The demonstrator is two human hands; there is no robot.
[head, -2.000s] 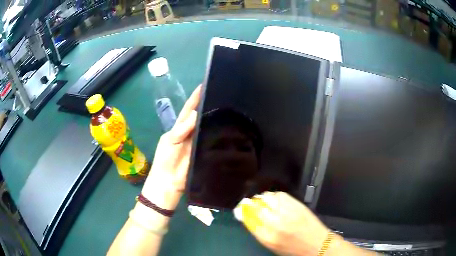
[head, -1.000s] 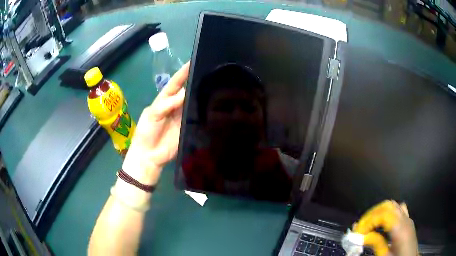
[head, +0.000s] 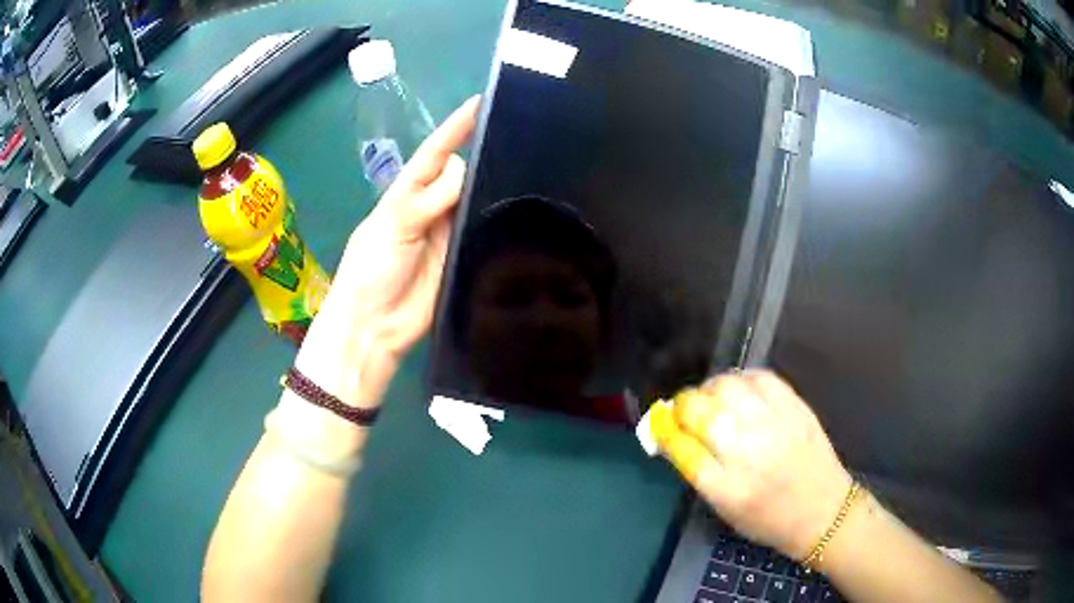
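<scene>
The side screen (head: 612,224) is a glossy black panel hinged to the left of the main screen (head: 919,318). My left hand (head: 406,259) holds its left edge, the fingers partly hidden behind it. My right hand (head: 748,454), with yellow finger cots, pinches a small white cleaning wipe (head: 648,428) at the side screen's lower edge, near its right corner. The laptop's keyboard deck (head: 754,580) shows below, partly covered by my right arm. A reflection shows in the side screen.
A yellow-labelled bottle (head: 253,224) and a clear bottle (head: 386,116) stand left of my left hand. A closed unit (head: 118,342) and another dark stack (head: 236,100) lie further left. White torn wipes (head: 468,424) lie below the side screen. A white item (head: 754,33) lies behind it.
My right hand has moved left and up from above the keyboard to the side screen's lower edge. The side screen and my left hand have shifted slightly, and the view has tilted.
</scene>
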